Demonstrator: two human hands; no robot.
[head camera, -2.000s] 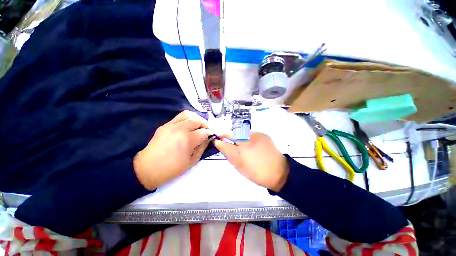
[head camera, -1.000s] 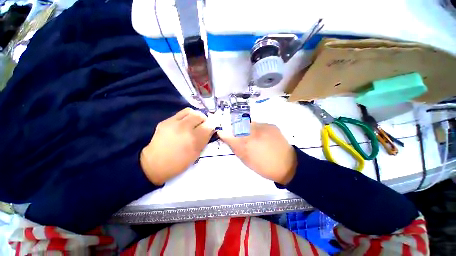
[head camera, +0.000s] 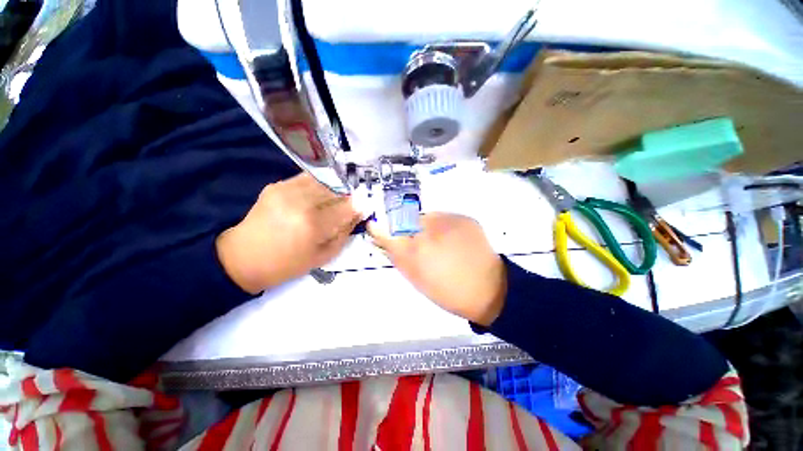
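The navy cloth lies heaped left of the needle area. My left hand rests at the cloth's edge, its fingertips pinching the edge just below the presser foot. My right hand meets it there, fingertips on the same small dark edge, partly behind the grey-blue cylinder. The fingers hide most of the edge. The needle itself cannot be made out.
The white machine head with its grey tension dial stands above. Brown cardboard holds a mint-green block. Yellow-and-green scissors and orange-handled snips lie at right. A measuring tape runs along the front edge.
The view has shifted, so the machine head sits further left in the picture. Both hands stay together near the foot; less dark cloth shows below the fingertips than at first.
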